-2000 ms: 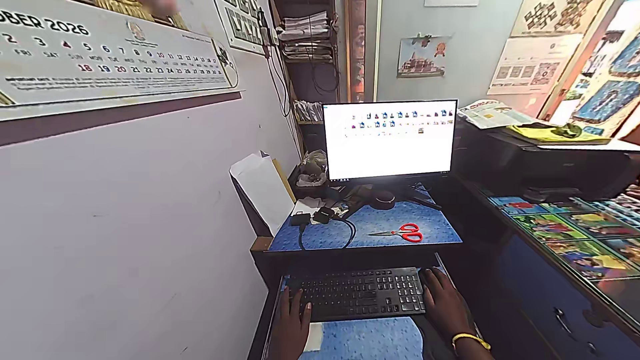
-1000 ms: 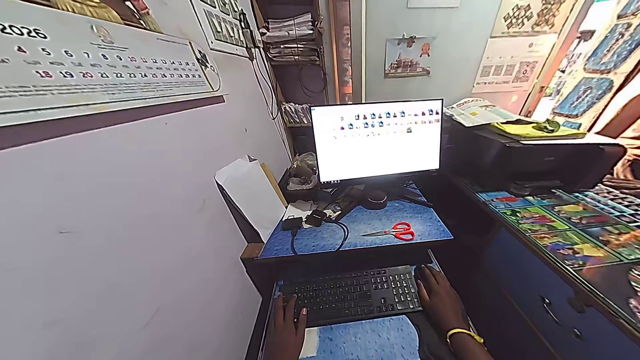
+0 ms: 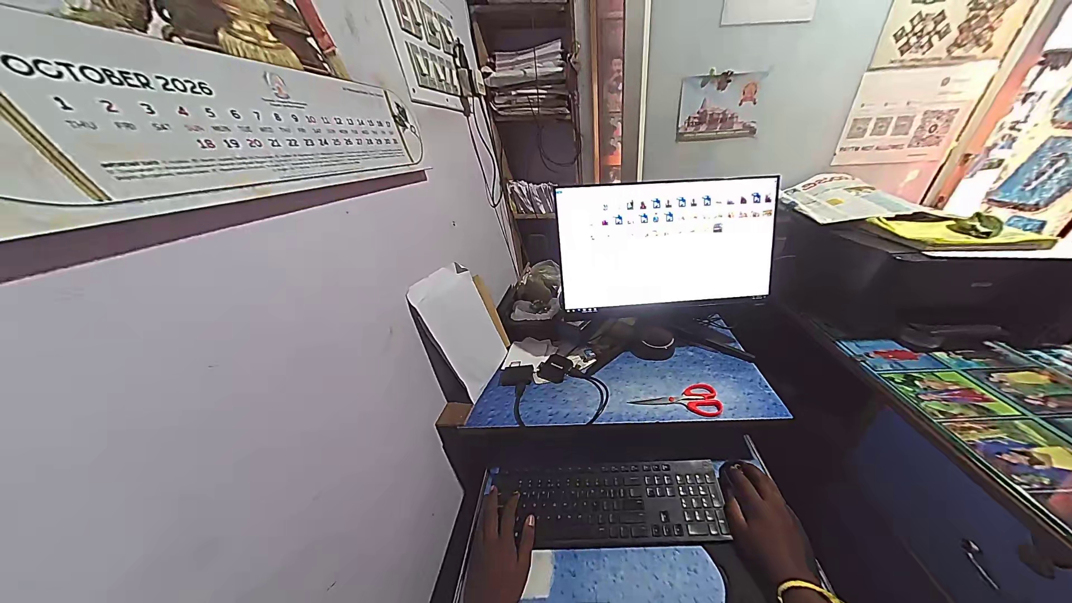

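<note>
A black computer keyboard (image 3: 615, 502) lies on the pull-out tray of the desk. My left hand (image 3: 502, 544) rests at its left end, fingers apart over the keys. At its right end, my right hand (image 3: 766, 519) lies over a black computer mouse (image 3: 733, 473), with a yellow bangle (image 3: 808, 589) on the wrist. Behind, a lit monitor (image 3: 667, 260) shows rows of small icons on white. Red-handled scissors (image 3: 691, 400) lie on the blue desktop (image 3: 653, 381), points to the left, beside black cables (image 3: 599, 394).
White papers (image 3: 459, 322) lean against the wall at the left. A black tape roll (image 3: 653, 342) sits below the monitor. At the right stand a black printer (image 3: 946, 285) with a yellow item (image 3: 963, 233) on top, and a counter with colourful pictures (image 3: 955, 394). A calendar (image 3: 209, 126) hangs on the left wall.
Both hands have stayed at the keyboard and mouse. Nothing has plainly been taken or let go.
</note>
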